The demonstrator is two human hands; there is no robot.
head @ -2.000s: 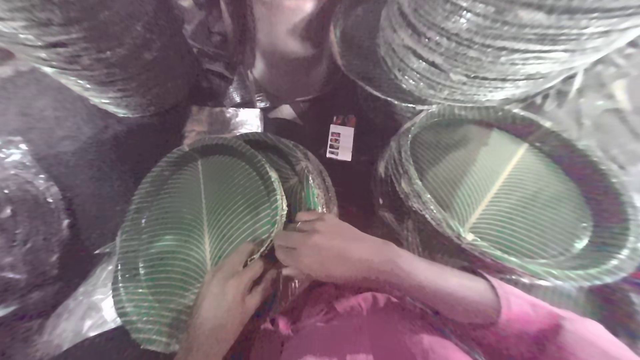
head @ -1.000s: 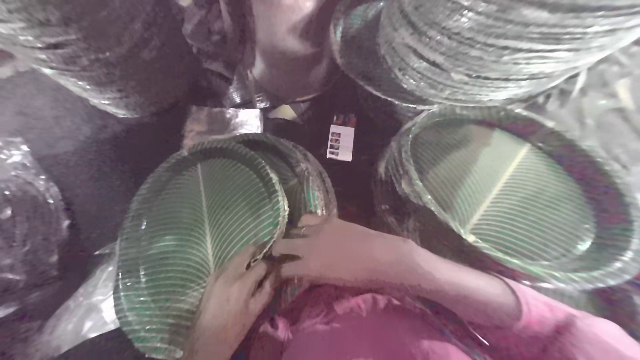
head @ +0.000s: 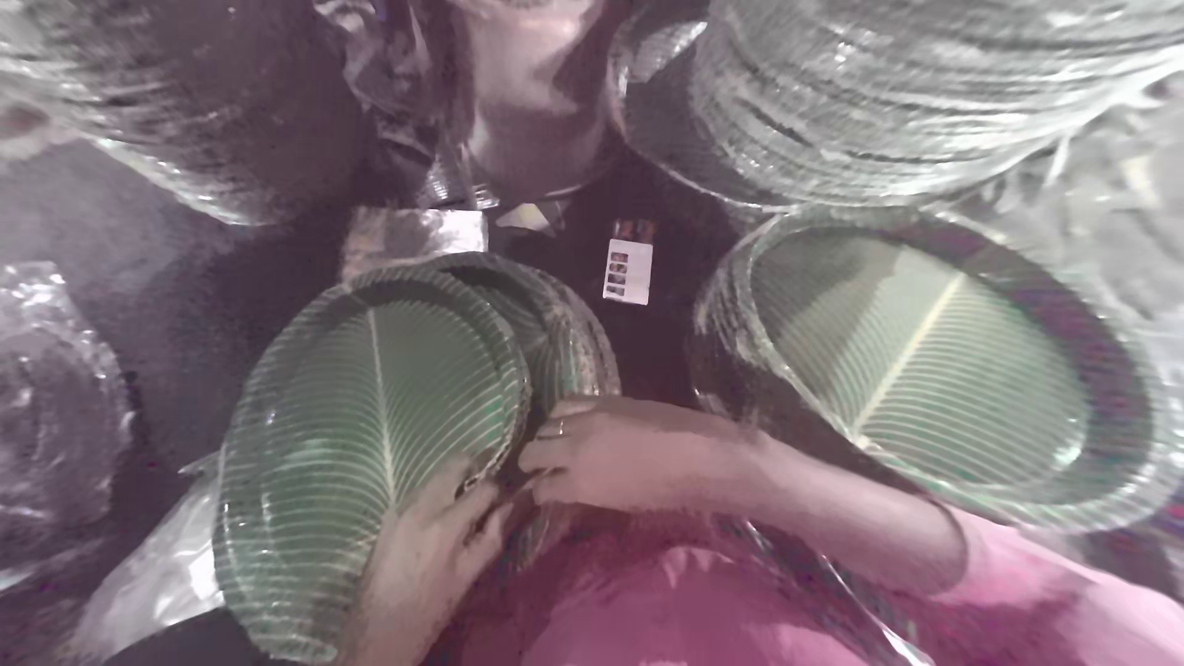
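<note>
A green leaf-patterned plate (head: 370, 388), tilted and seemingly one of a few held together, is gripped at its right edge by my left hand (head: 435, 536), thumb side over the face. My right hand (head: 601, 453), with a ring on one finger, has its fingertips close to that same edge, in front of a stack of similar plates (head: 564, 333) standing behind. Whether the right fingers pinch a rim cannot be seen. On the right lies a wrapped stack of leaf-patterned plates (head: 934, 370), its top plate facing up.
Tall stacks of plates in clear film stand at the back right (head: 879, 102) and back left (head: 203, 111). A small white printed card (head: 628, 271) lies on the dark surface beyond my hands. A foil-like packet (head: 416, 231) sits behind the plates, and crumpled clear plastic (head: 55, 416) is at the left.
My right hand has shifted slightly down and away from the rear stack since two seconds ago. My left hand stays on the tilted plate, which has barely moved.
</note>
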